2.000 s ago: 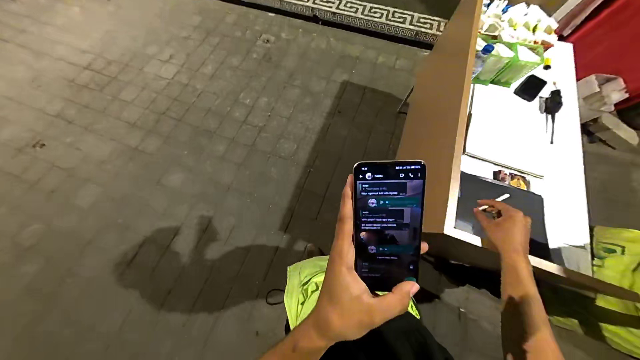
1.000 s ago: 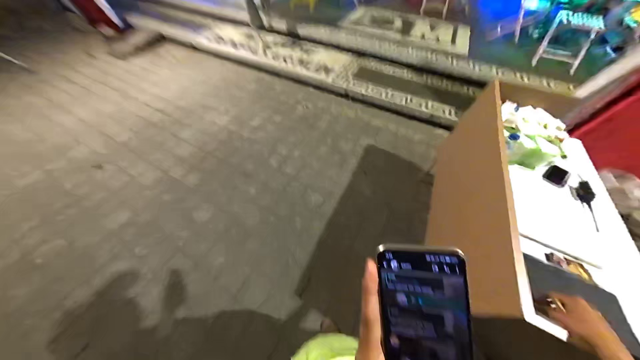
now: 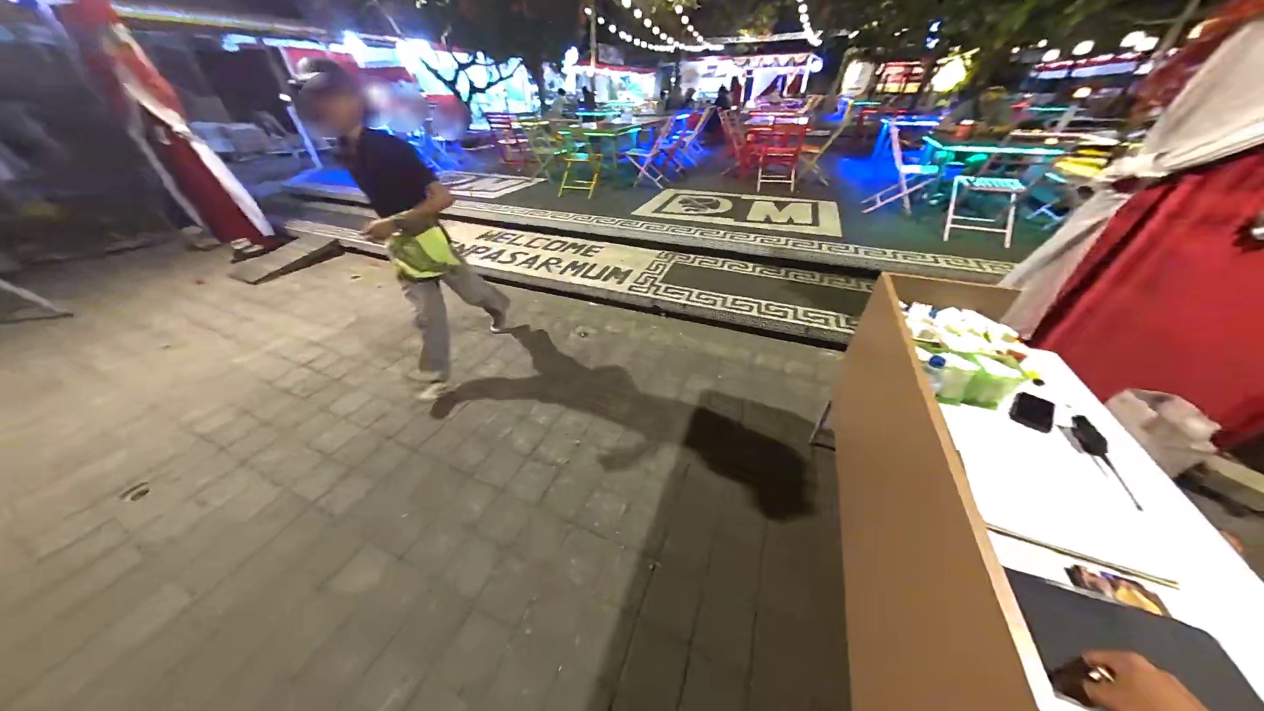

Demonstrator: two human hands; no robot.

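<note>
My right hand [image 3: 1136, 681] rests at the bottom right on a dark flat sheet [image 3: 1116, 627] on the white counter, its fingers curled around a small light-coloured thing, too little seen to name. Neither my left hand nor the smartphone is in view. Just beyond the dark sheet lies a small picture card [image 3: 1116, 590]. Farther back on the counter are a black device with an antenna or cord [image 3: 1091, 436], a black phone-like thing [image 3: 1032, 411], and green and white packs [image 3: 987, 380] beside a blue-capped bottle [image 3: 935, 367].
A brown panel [image 3: 913, 513] fronts the white counter [image 3: 1027, 474]. A person [image 3: 400, 197] in a dark top strides over the paving at left. Behind runs a raised patterned step [image 3: 583, 267] with coloured chairs and tables [image 3: 780, 148] beyond. Red cloth [image 3: 1175, 286] hangs at right.
The view has swung up to the seating area. The smartphone and my left hand have dropped out of view. A person now shows at left. My right hand stays at the dark sheet.
</note>
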